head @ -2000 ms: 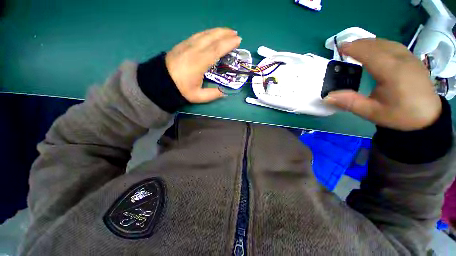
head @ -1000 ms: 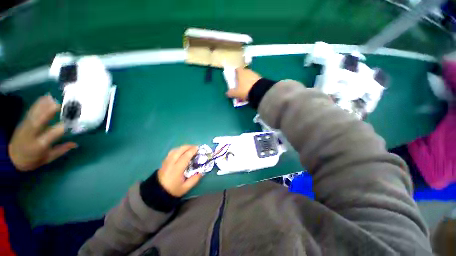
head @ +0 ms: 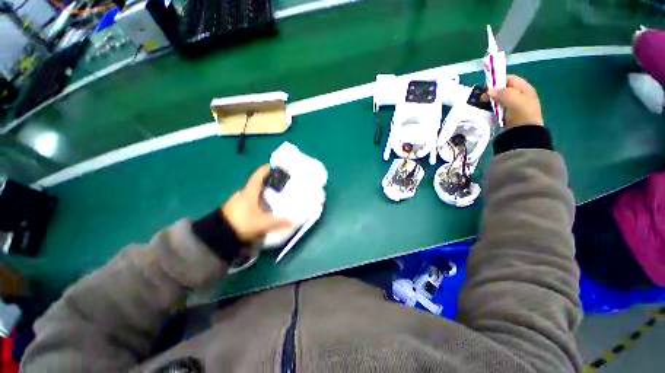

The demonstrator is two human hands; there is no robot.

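My left hand point(head: 251, 205) grips a white security camera point(head: 305, 191) at the near middle of the green bench. A black square face shows beside the fingers, and a thin white stick lies along its near right side. A white rounded part shows below my left hand, partly hidden. My right hand point(head: 519, 100) holds a white adhesive tube point(head: 496, 76) with a purple-red stripe, nozzle pointing up, over the right side of the bench. Two opened camera housings point(head: 414, 120) lie left of it, each with wires leading to an end cover point(head: 403, 179) with electronics inside.
An open carton point(head: 251, 116) stands at the pale far edge with a small black part by it. A black box point(head: 26, 218) is at the far left. A blue bin point(head: 456, 280) holding white parts is below the bench. Another person's pink sleeve point(head: 645, 226) is at the right.
The right hand has moved from near the carton to the right, with the tube held upright. The left hand has let go of the end cover and now grips a camera. The view has shifted.
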